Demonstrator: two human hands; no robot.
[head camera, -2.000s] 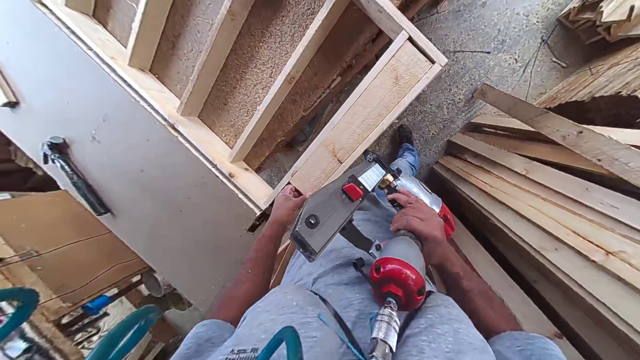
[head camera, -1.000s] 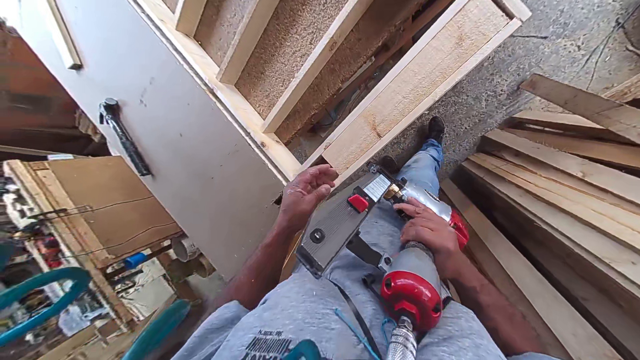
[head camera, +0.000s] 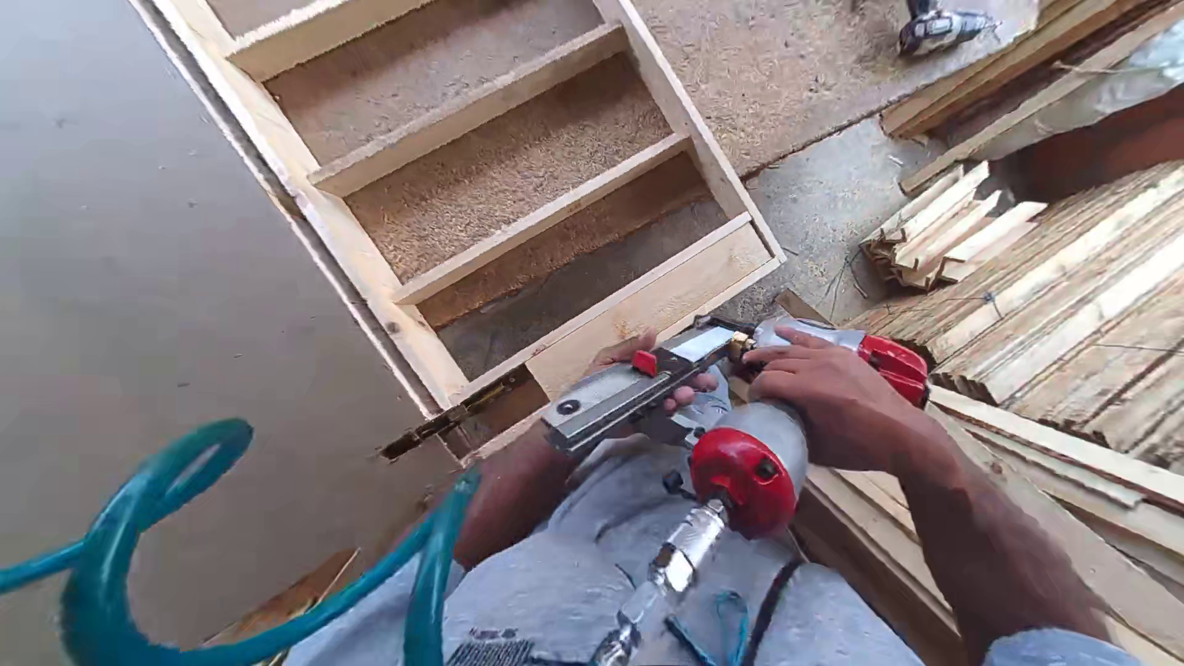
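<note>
My right hand (head camera: 832, 398) is closed around the body of a red and silver pneumatic nail gun (head camera: 754, 462), held in front of my torso. My left hand (head camera: 680, 388) is under the gun's magazine (head camera: 620, 393), its fingertips showing below it and part of the hand above; the magazine hides most of it, and whether it grips the gun or a board I cannot tell. Just beyond, the wooden frame with crosspieces (head camera: 546, 213) lies with its near end board (head camera: 657, 296) close to the magazine. A metal coupling (head camera: 680, 555) joins the gun's base.
A coiled teal air hose (head camera: 111, 555) loops at lower left. Beside the frame lies a large grey panel (head camera: 166, 277). Long boards (head camera: 1045, 462) and a bundle of short wood strips (head camera: 957, 227) lie at right. A cordless drill (head camera: 943, 30) rests at the upper right.
My left hand, raised beside the frame's corner a second ago, is now behind the nail gun's magazine. My right hand still holds the gun. The view has shifted considerably.
</note>
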